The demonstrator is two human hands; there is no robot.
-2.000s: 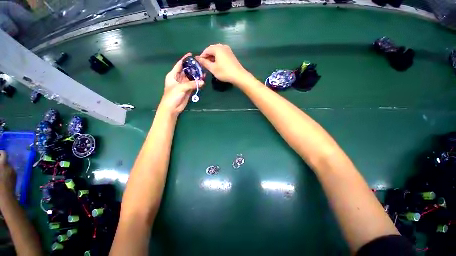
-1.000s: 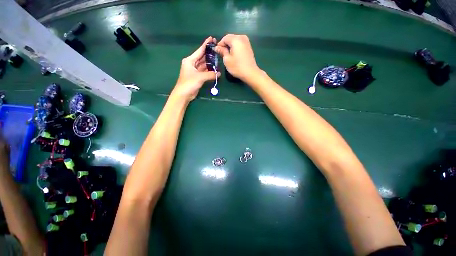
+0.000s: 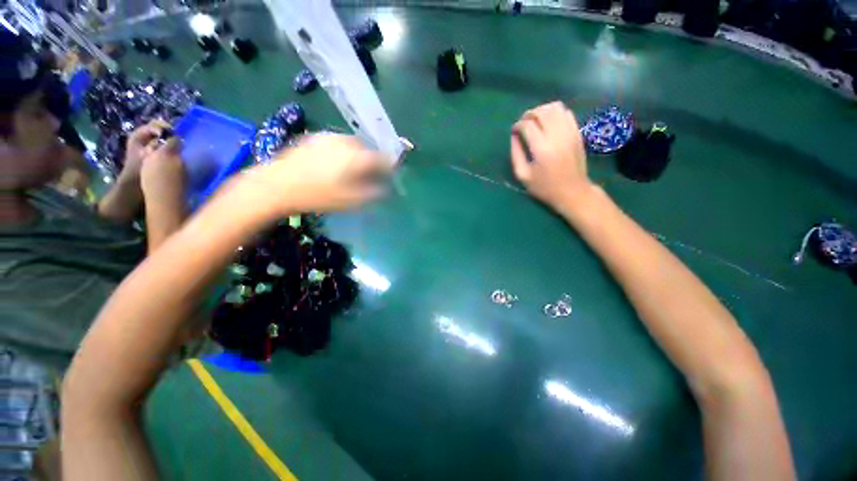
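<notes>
My left hand is blurred, above the pile of black units and beside the slanting white post; I cannot tell if it holds anything. My right hand is over the green surface with curled fingers; whether something small is in them cannot be told. Just right of it lie a blue-silver speckled disc and a black housing with a green end. Two small silver rings or clips, one on the left and one on the right, lie on the green surface.
A white post slants down in front. Another worker is at left by a blue tray and a heap of discs. A black unit lies farther back. Another disc lies at the right edge. A rail with black units runs behind.
The view has swung left. My left hand has moved away from my right hand to above the left pile. The disc held between my hands is no longer seen there.
</notes>
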